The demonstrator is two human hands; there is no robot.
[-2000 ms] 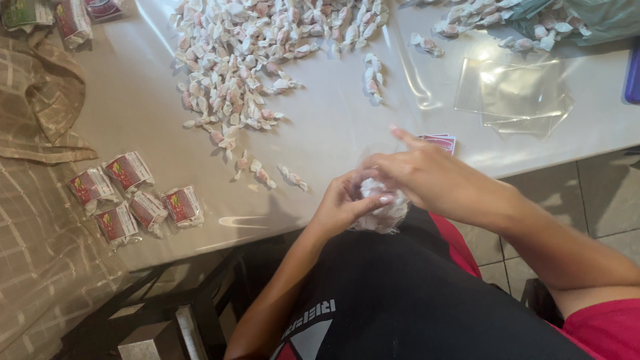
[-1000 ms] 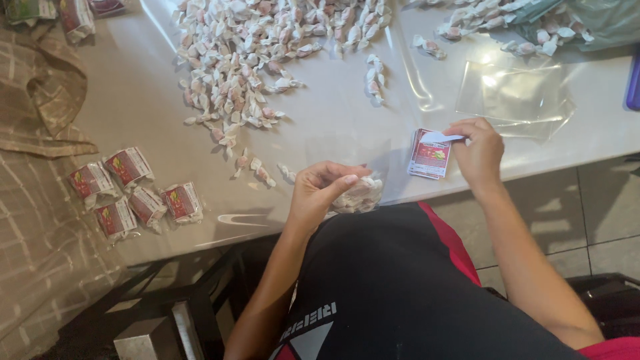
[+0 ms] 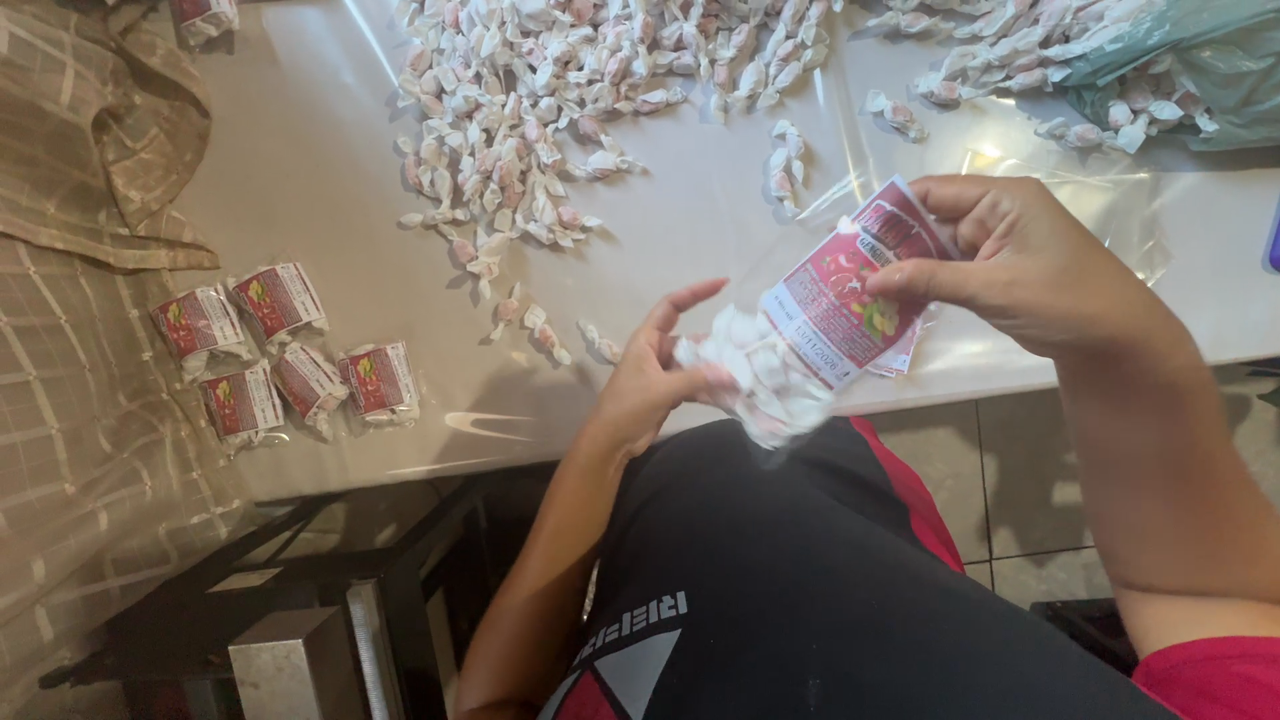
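Note:
My left hand (image 3: 665, 375) grips a clear plastic bag of white-wrapped candies (image 3: 765, 385) near the table's front edge. Between the thumb and fingers of my right hand (image 3: 935, 245) is a red and white printed label card (image 3: 860, 285), tilted and overlapping the upper part of that bag. Whether the card is inside the bag or in front of it, I cannot tell. Part of the stack of label cards (image 3: 897, 358) shows behind the held card, on the table. Beyond my hands lies a large heap of paper-wrapped candies (image 3: 520, 130).
Several filled, labelled bags (image 3: 280, 303) lie at the table's left, beside a checked curtain (image 3: 90, 400). Flat clear empty bags (image 3: 1090, 210) lie beyond my right hand. A green plastic bag (image 3: 1200, 70) with candies stands at the far right. Loose candies (image 3: 545, 335) lie near the front edge.
A second ago my right hand was at the card stack; now it has moved left to the candy bag with a card in it. My left hand still holds the bag.

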